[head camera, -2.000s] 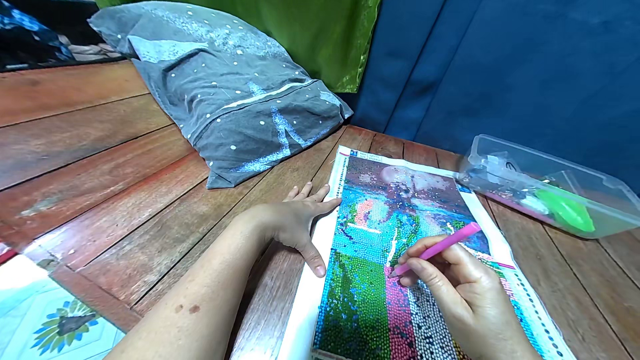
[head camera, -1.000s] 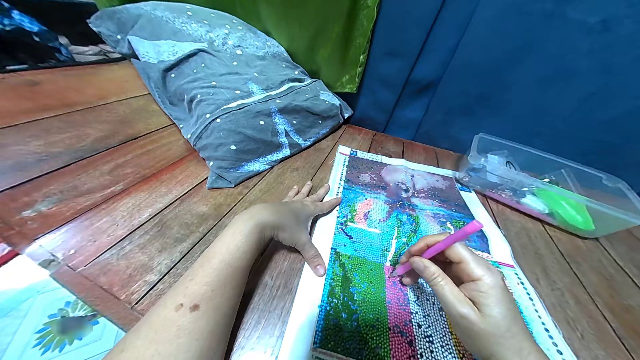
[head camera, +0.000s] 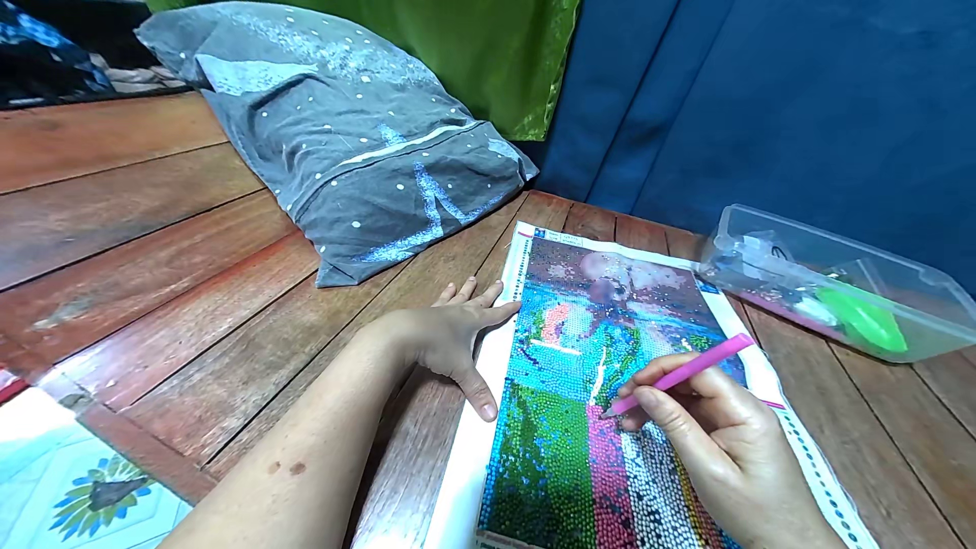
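Observation:
A diamond painting canvas (head camera: 549, 457) with a white border lies on the wooden floor, covered largely with small coloured beads in green, pink, blue and white. My right hand (head camera: 709, 435) grips a pink applicator pen (head camera: 694, 371), its tip touching or just above the top of the pink strip. Spread fingers of my left hand (head camera: 457, 335) rest beside the canvas's left edge, the thumb and index finger on its white border; nothing is held there. My right hand hides part of the canvas's right side.
A clear plastic box (head camera: 915, 293) holding a bright green object (head camera: 865, 316) and small bags stands right of the canvas. A grey patterned pillow (head camera: 343, 137) lies at the back left, before a green cloth (head camera: 488, 61). Blue fabric (head camera: 801, 114) hangs behind. Patterned tile (head camera: 99, 488) shows lower left.

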